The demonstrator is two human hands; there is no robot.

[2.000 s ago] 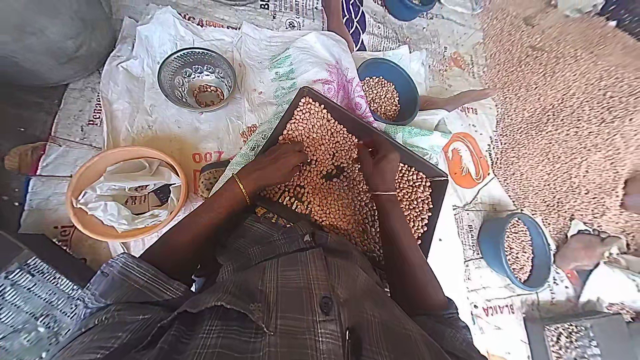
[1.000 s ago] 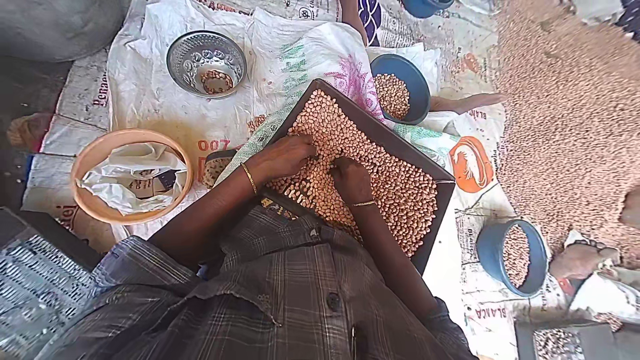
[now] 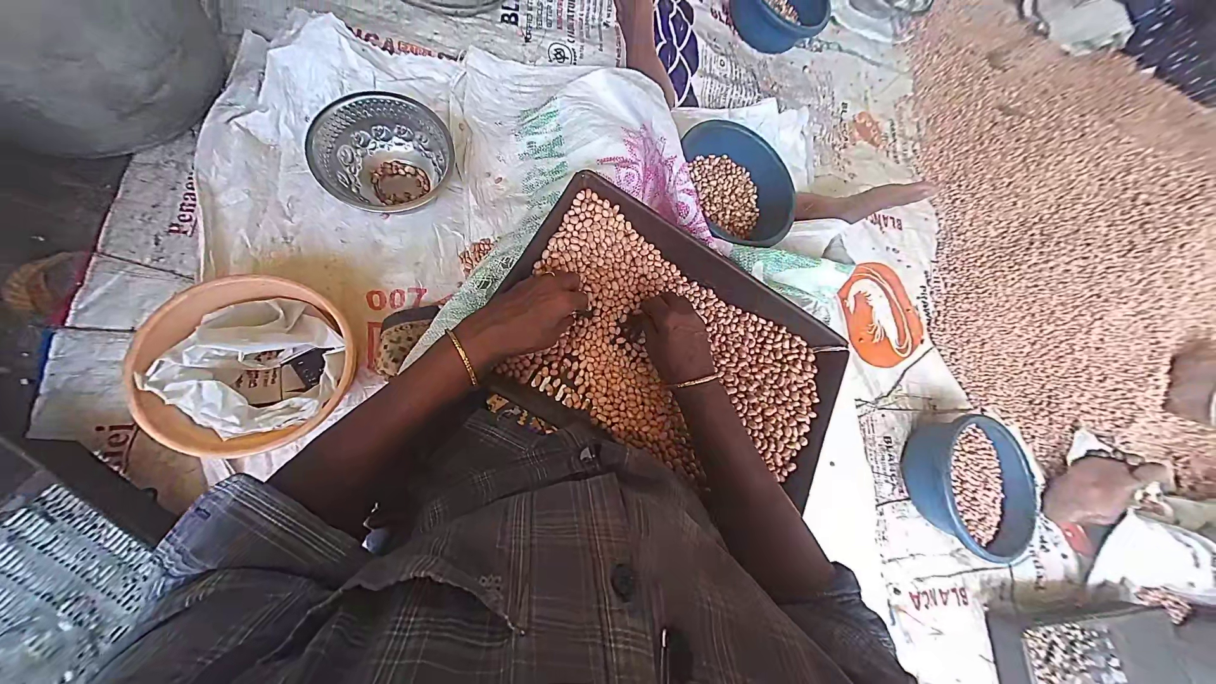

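A dark rectangular tray (image 3: 750, 294) lies tilted across my lap, spread with light brown nuts or beans (image 3: 608, 247). My left hand (image 3: 537, 318), with a gold bangle at the wrist, rests on them left of the tray's middle, fingers bent down. Just right of it, my right hand (image 3: 674, 332) touches the same layer, its fingers curled and a thin bangle on its wrist. Whether either hand pinches a piece cannot be seen. Beyond the tray's far edge stands a blue bowl (image 3: 779, 180) partly filled with similar pieces.
At the left are an orange basin (image 3: 142, 380) holding white plastic and a patterned metal bowl (image 3: 328, 142) with a few pieces. A blue bucket (image 3: 921, 475) stands at the right, near a large heap (image 3: 1064, 209) of the same pieces. Another person's foot (image 3: 879, 199) reaches beside the blue bowl.
Both hands stay over the tray. Since the oldest frame, the dark patch of pieces between and below them is no longer seen.
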